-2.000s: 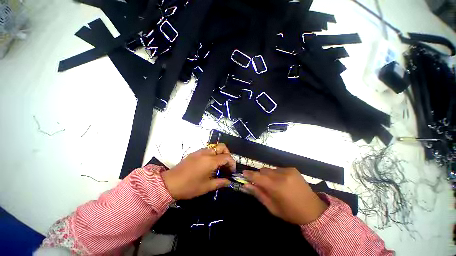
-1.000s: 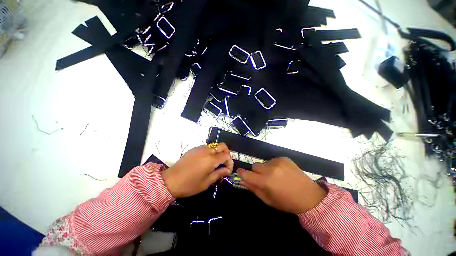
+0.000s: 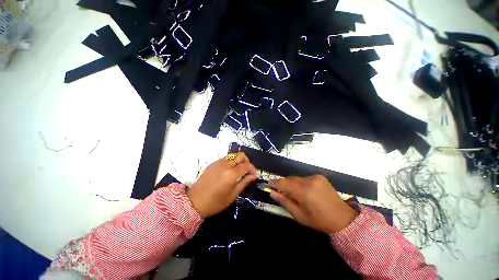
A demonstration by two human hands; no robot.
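Note:
My left hand (image 3: pixel 221 182), with a yellow ring, pinches the end of a black webbing strap at the near middle of the table. My right hand (image 3: pixel 312 201) is close to its right, its fingertips closed on a small tool (image 3: pixel 266 188) with a yellowish and metallic glint, mostly hidden. The fingertips nearly meet at the strap end. A black strap (image 3: pixel 317 172) lies just beyond my hands. Black straps with white-looking rectangular rings (image 3: pixel 289 111) form a large pile beyond. More dark straps (image 3: pixel 257 240) lie below my hands.
A tangle of thread waste (image 3: pixel 418 199) lies on the white table (image 3: pixel 82 147) at right. A small black block (image 3: pixel 429 80), a thin pale tool (image 3: pixel 458 149) and a dark heap with metal glints (image 3: pixel 475 104) are at far right. Something blue (image 3: pixel 19 257) shows at lower left.
My left hand has shifted slightly right. My right fingertips and the small tool have risen a little and sit close to my left fingertips. The pile looks the same.

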